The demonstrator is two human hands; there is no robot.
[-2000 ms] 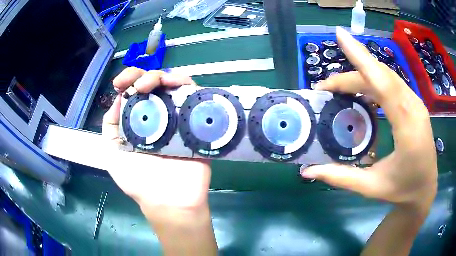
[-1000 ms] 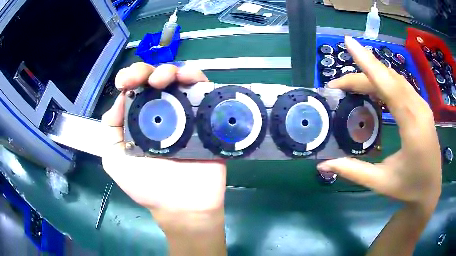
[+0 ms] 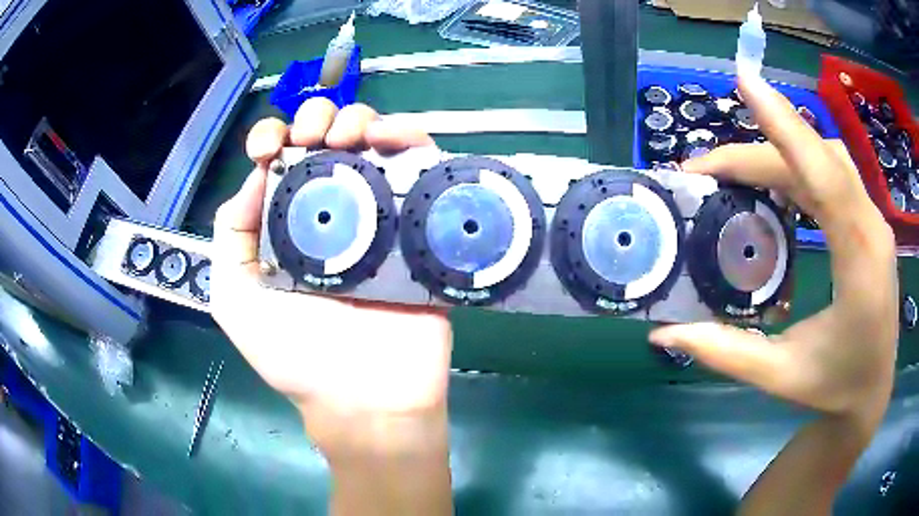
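A metal fixture plate (image 3: pixel 529 168) bears a row of several black-rimmed disc assemblies (image 3: pixel 471 227), each with a silver face, a white arc and a centre hole. My left hand (image 3: pixel 333 343) grips its left end, fingers over the top edge and palm below. My right hand (image 3: pixel 831 252) is around its right end, one finger on the top edge, the thumb at the bottom edge and another finger raised. The plate faces me and slopes slightly down to the right. The white loading slide (image 3: pixel 116 245) at left bears a row of discs, partly hidden by my left hand.
The machine (image 3: pixel 186 151) stands at left. A dropper bottle (image 3: pixel 339 58) is in a small blue box (image 3: pixel 289 89). A metal post (image 3: pixel 611 86) stands beside the blue parts bin (image 3: pixel 660 79); the red bin (image 3: pixel 841 96) is further right. Tweezers (image 3: pixel 206 403) lie on the green bench.
A row of discs now shows on the loading slide, which looked plain white before. The held plate has tilted, its left end higher. The surrounding view shifted right at first.
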